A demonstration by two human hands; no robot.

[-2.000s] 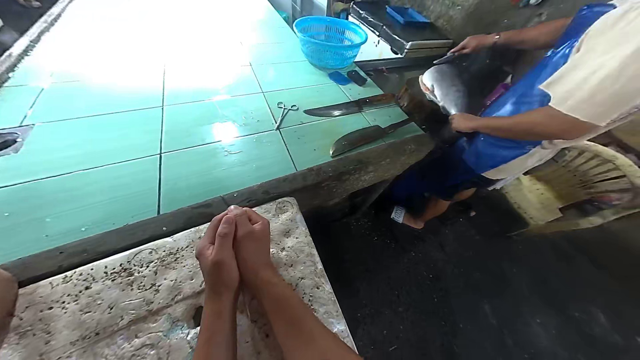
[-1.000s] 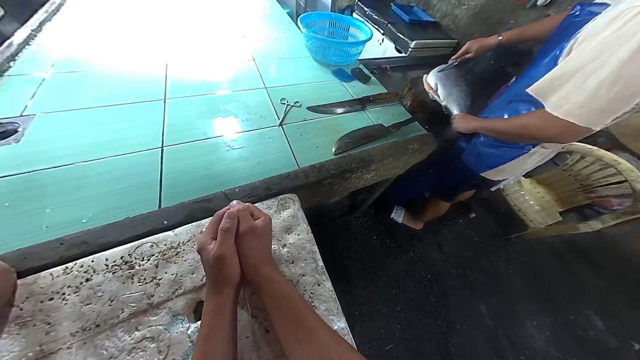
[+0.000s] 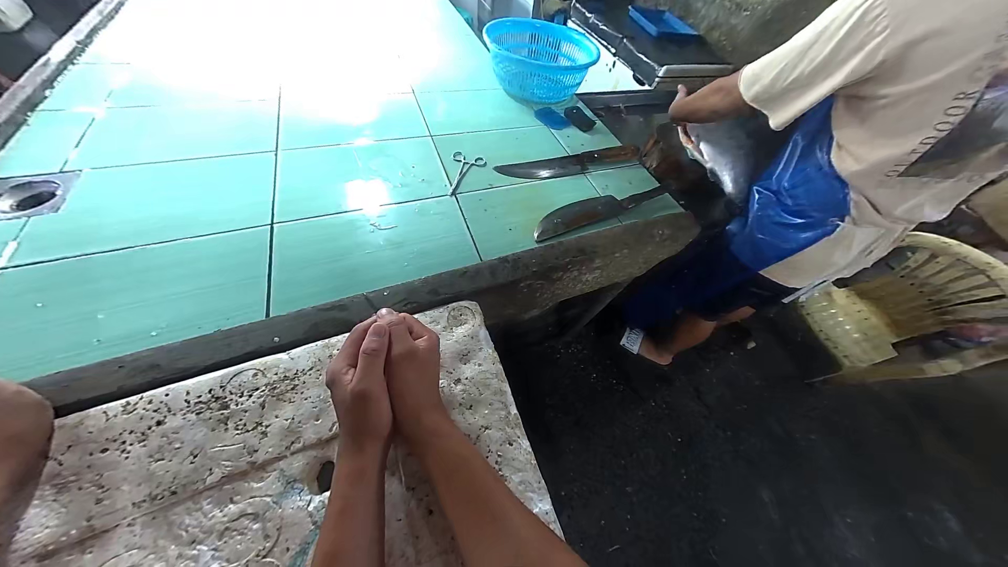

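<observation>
My left hand point(image 3: 361, 382) and my right hand point(image 3: 415, 370) are pressed together, fingers folded around each other, above a worn, pitted white foam box lid point(image 3: 213, 441). No object shows in either hand. Beyond them, on a counter of green tiles point(image 3: 362, 268), lie steel forceps with ring handles point(image 3: 465, 171), a long knife with a wooden handle point(image 3: 567, 163) and a broad-bladed knife point(image 3: 583, 214). A blue plastic basket point(image 3: 542, 59) stands at the counter's far right. To the right, another person in a blue apron bends over a large fish point(image 3: 723, 157).
A metal drain point(image 3: 30, 197) is set in the tiles at left. A platform scale point(image 3: 646, 47) holding a blue tray point(image 3: 661, 22) stands at the back. A yellowish plastic chair point(image 3: 906, 315) is behind the other person. A concrete edge point(image 3: 551, 276) borders the counter. Dark floor point(image 3: 709, 457) shows at lower right.
The other person has leaned further over the fish, and their arm and torso have shifted left. My hands stay clasped in the same place.
</observation>
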